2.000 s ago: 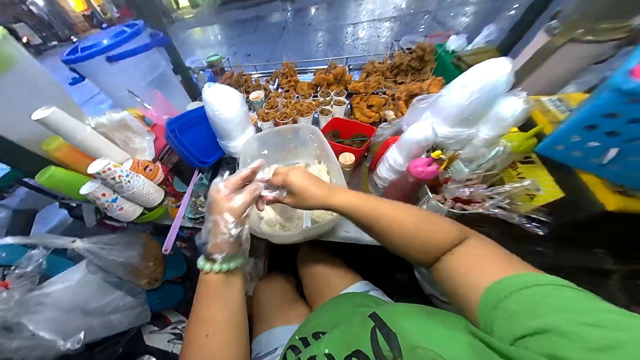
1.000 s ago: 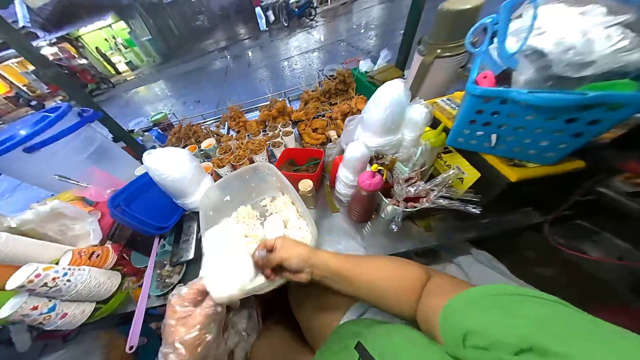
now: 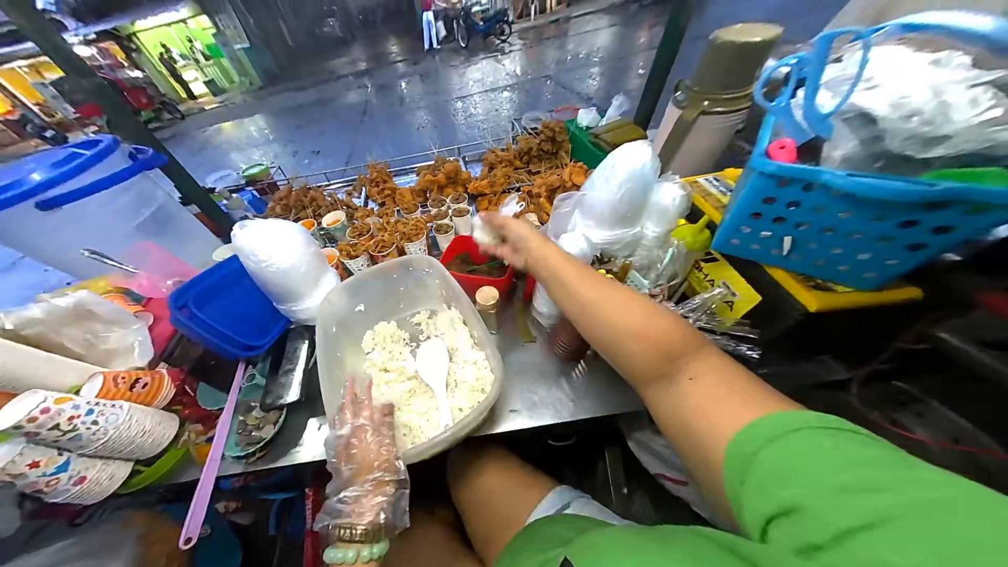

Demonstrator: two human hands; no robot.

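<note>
A translucent plastic tub of white rice stands at the table's front edge, with a white rice paddle lying on the rice. My left hand, in a clear plastic glove, rests with its fingers spread at the tub's near left rim. Bare, my right hand reaches over the red container, its fingers closed on a small white bundle, possibly rice in plastic. Behind it are paper cups of fried food and heaps of fried food on sticks.
Blue plastic containers and stacked paper cups lie left, with a pink long-handled utensil. Bagged white items, a sauce bottle, a vacuum flask and a blue basket stand right. A small jar sits beside the tub.
My right hand has moved from the tub out over the red container. The paddle now lies on the rice. My left hand has come up to the tub's rim. The view has shifted.
</note>
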